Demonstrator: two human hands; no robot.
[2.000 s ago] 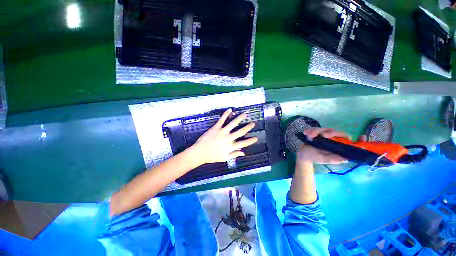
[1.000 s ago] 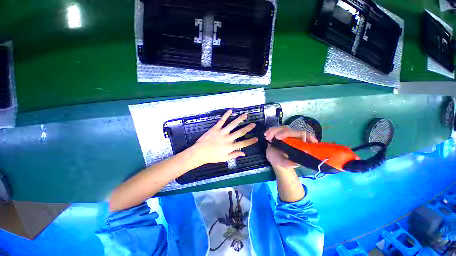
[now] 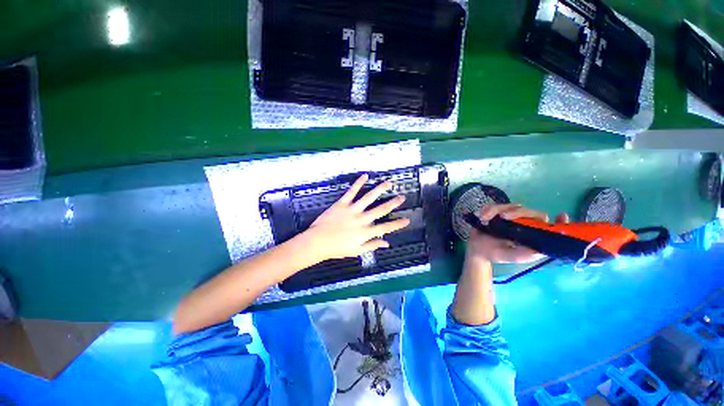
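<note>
A black housing (image 3: 317,273) lies on a silvery-white protective sheet (image 3: 238,198) on the bench edge nearest me. My left hand (image 3: 355,226) rests flat on the middle of the housing with its fingers spread and hides part of it. My right hand (image 3: 508,234) grips an orange and black electric screwdriver (image 3: 587,235). The driver's black nose points left, with its tip over the round screw dish (image 3: 478,208) just right of the housing. Screws are too small to tell. Another round dish (image 3: 603,207) stands further right, behind the driver.
More black housings (image 3: 310,59) with silver brackets lie on sheets on the green belt (image 3: 159,87) beyond the bench. One housing is at the far left, others at the right. A dish (image 3: 710,176) is at the right edge. Blue crates (image 3: 635,381) stand at the lower right.
My right hand moved the driver from the dish left to the housing's right edge, then back over the dish. My left hand stayed put. The housings on the belt shifted right.
</note>
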